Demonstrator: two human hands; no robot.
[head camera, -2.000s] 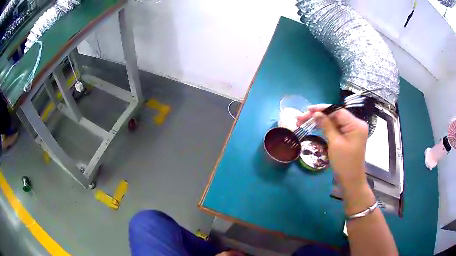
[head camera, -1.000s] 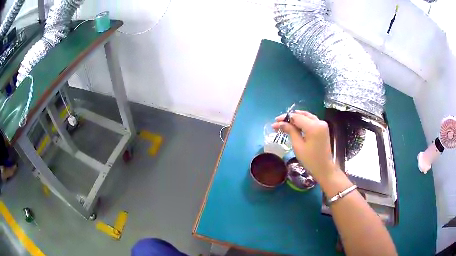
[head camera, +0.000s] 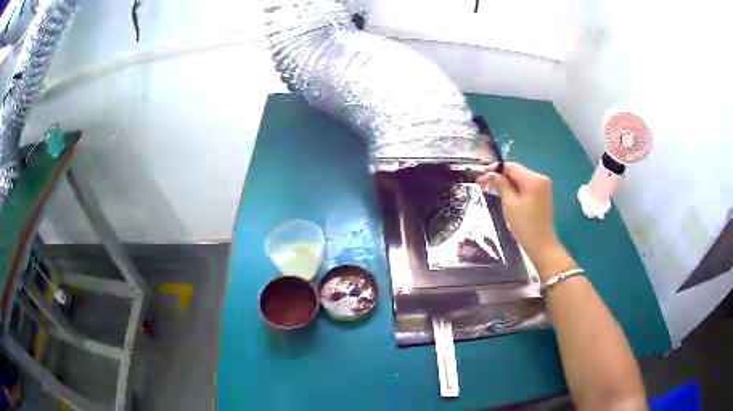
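My right hand, bare with a bracelet at the wrist, is above the right rear side of the solder pot. Its fingers are closed on a small bunch of dark wire leads that rises from the fingertips near the duct mouth; the lower ends are hard to make out. The molten solder shows bright with dark reflections. The flux cup, the clear plastic cup and the dross tin stand left of the pot. My left hand is not in view.
The silver extraction duct ends over the pot's rear. A flat scraper juts from the pot's front. A pink handheld fan stands at the table's right. Part of a blue tote shows at lower right. Another table is at left.
The view has swung right. My right hand with the leads has moved from over the cups to the right rear of the pot. The blue tote has come into view.
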